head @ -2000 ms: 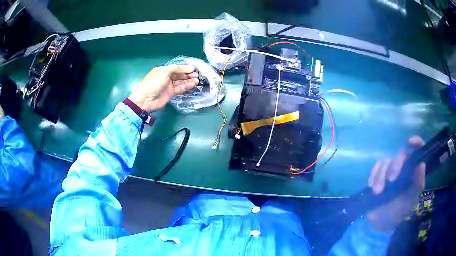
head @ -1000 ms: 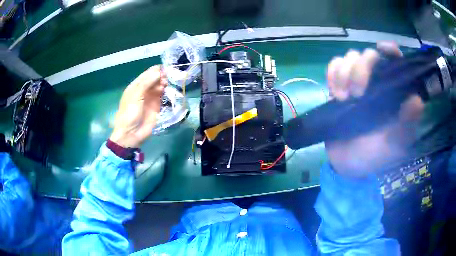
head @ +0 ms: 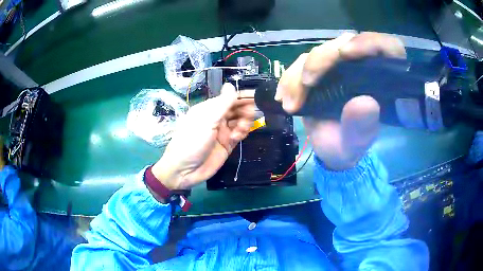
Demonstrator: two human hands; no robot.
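Note:
The black unit housing point(head: 259, 156) lies on the green bench, with red wires at its lower right, a thin white wire down its middle and amber tape point(head: 257, 125) partly covered by my left hand. My right hand point(head: 344, 100) grips the thick black electric screwdriver point(head: 397, 92), held level over the unit's upper right. My left hand point(head: 212, 132) is over the unit's upper left, its fingertips close to the screwdriver's front end. Whether the fingertips hold a screw cannot be seen. The screwdriver's bit is not clearly visible.
Two clear crinkled plastic bags point(head: 158, 116) with dark centres lie left of the unit. Another black unit point(head: 33, 127) stands at the far left, near a person's blue sleeve point(head: 18, 222). A pale rail point(head: 122, 59) crosses behind. Boards point(head: 423, 193) are at right; a blue tray point(head: 452, 58) is far right.
My left hand has moved right from the plastic bags to over the unit. My right hand has brought the screwdriver in from the right. The view has shifted.

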